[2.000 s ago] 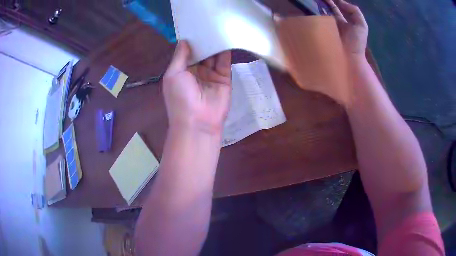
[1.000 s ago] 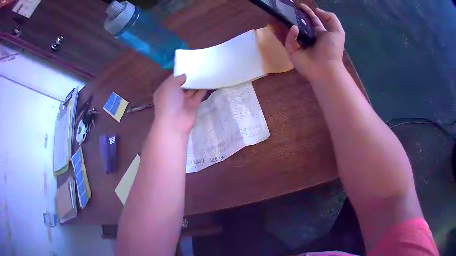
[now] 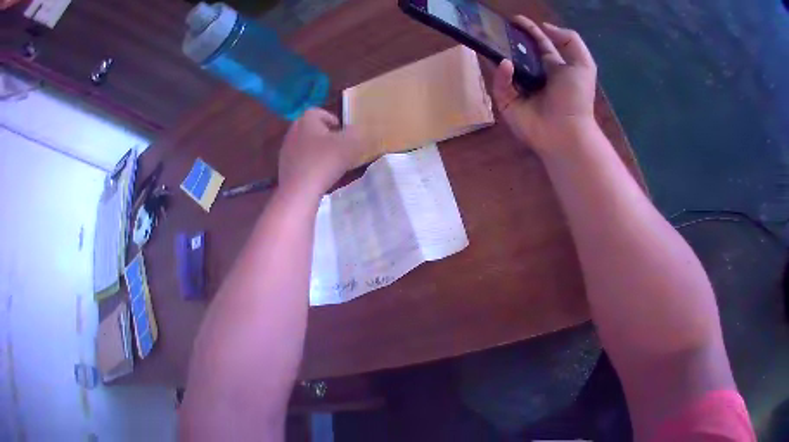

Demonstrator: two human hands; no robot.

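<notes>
A form book with a tan-orange cover (image 3: 415, 99) lies closed on the desk, in front of the teal bottle. My left hand (image 3: 318, 154) is at the book's left edge, with its fingers on or around the lower left corner. A creased white form (image 3: 385, 226) with a printed table and handwriting at its bottom lies just below the book. My right hand (image 3: 554, 86) holds a black smartphone (image 3: 484, 33) above the book's right side, screen lit and showing a camera-like picture.
A teal bottle (image 3: 259, 65) lies behind the book. A pen (image 3: 249, 187), a blue-and-yellow card (image 3: 202, 183) and a purple stapler (image 3: 191, 266) are at the left. Booklets (image 3: 115, 339), blue-and-yellow strips (image 3: 139, 304) and dark keys (image 3: 156, 200) line the far left edge. The desk's near edge (image 3: 467, 348) curves below.
The book has gone from its white pages showing to its tan cover showing, flat on the desk. The phone has moved slightly left. The pale yellow pad is no longer visible.
</notes>
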